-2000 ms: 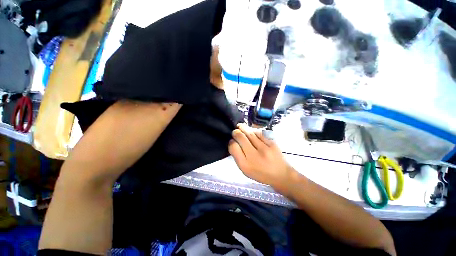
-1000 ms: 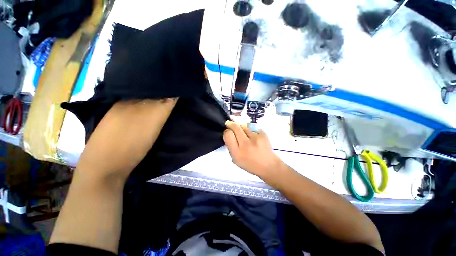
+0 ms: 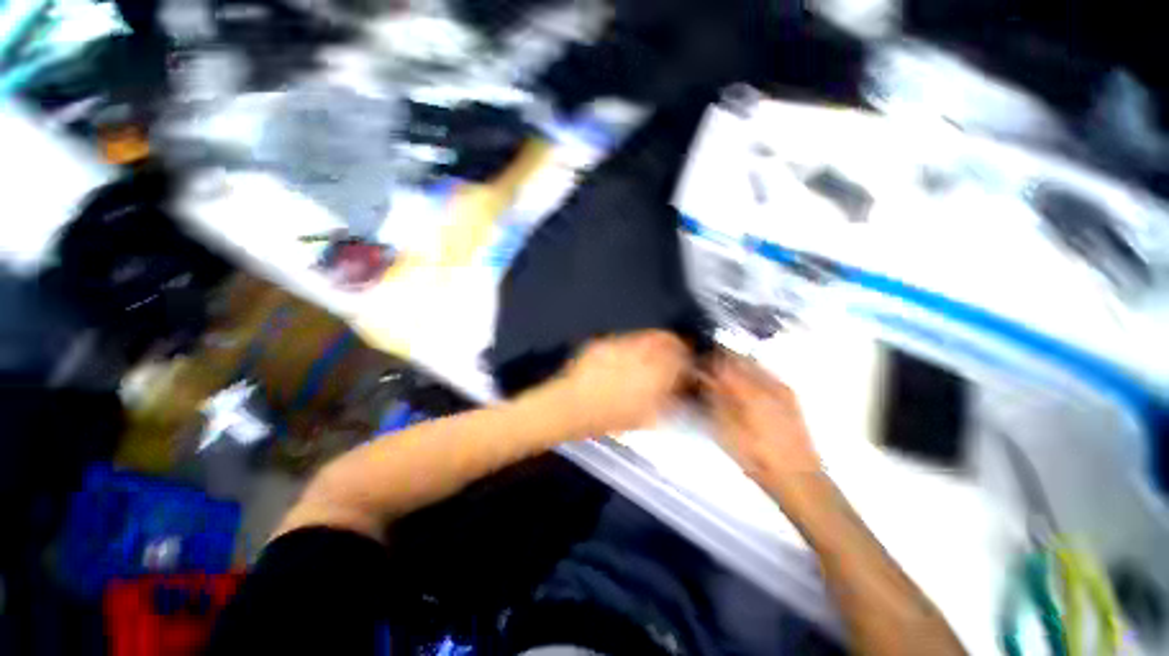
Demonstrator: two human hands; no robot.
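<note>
The view is blurred. The black fabric garment piece point(image 3: 596, 263) lies on the white table, left of the sewing machine head point(image 3: 897, 224). My left hand point(image 3: 631, 379) is closed on its near edge, close to the table's front. My right hand point(image 3: 759, 408) is beside it, fingertips at the fabric's right corner; blur hides how firmly they hold it. The hands are nearly touching. The presser foot area point(image 3: 756, 308) is just beyond my right hand, and no fabric can be made out under it.
The smartphone point(image 3: 923, 408) lies right of my right hand. Shears point(image 3: 1061, 596) with green and yellow handles are at the lower right. A yellow-tan strip point(image 3: 481, 212) is behind the fabric's left. Blue point(image 3: 154, 519) and red point(image 3: 167, 613) crates are on the floor at lower left.
My view has swung left. My left hand has come out from under the upper fabric to its near edge, beside my right hand. Both hands and the fabric are now nearer the table's front edge.
</note>
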